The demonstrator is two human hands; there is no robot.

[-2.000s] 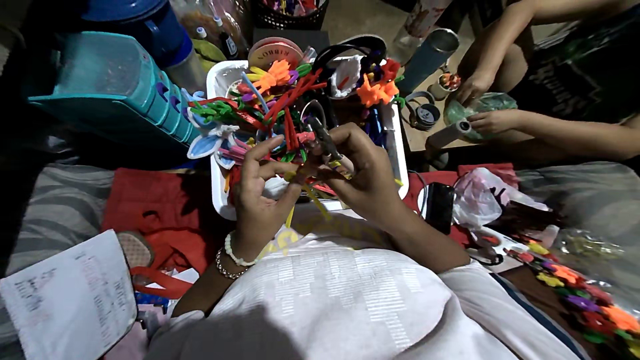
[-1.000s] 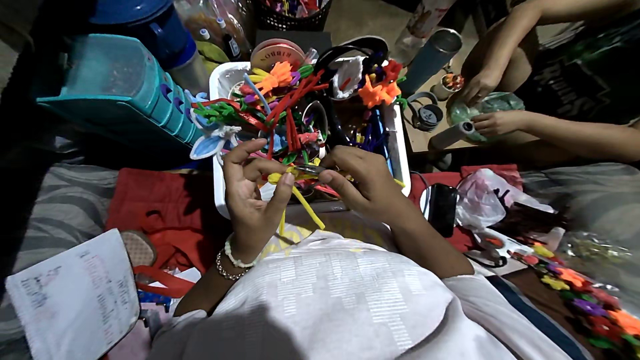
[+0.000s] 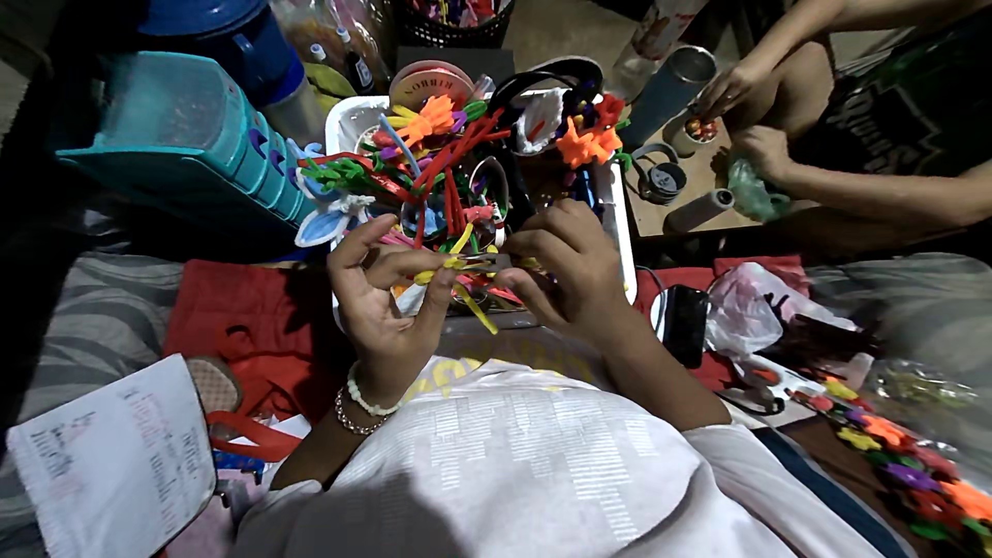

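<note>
My left hand [image 3: 387, 294] pinches a yellow pipe cleaner [image 3: 474, 308] between thumb and fingers; its loose end points down to the right. A small metal hair clip [image 3: 484, 262] lies against the yellow piece, and my right hand [image 3: 570, 271] holds its dark end between thumb and forefinger. Both hands are above the near side of a white plastic basket [image 3: 626, 232]. Inside it are red pipe cleaners [image 3: 449, 167], an orange pipe-cleaner flower [image 3: 581, 143], green ones [image 3: 337, 177] and a ribbon spool [image 3: 431, 84].
Teal plastic drawers [image 3: 170, 147] stand at the left. At the upper right, another person's hands [image 3: 763, 151] hold a green plastic bag [image 3: 756, 194] beside a tumbler [image 3: 674, 89]. A phone [image 3: 685, 325], a notebook [image 3: 116, 457] and colourful flowers [image 3: 914, 473] lie nearby.
The loose yellow end, pointing down to the right in both later frames, looks shorter now. My hands stay close together over the basket's near side.
</note>
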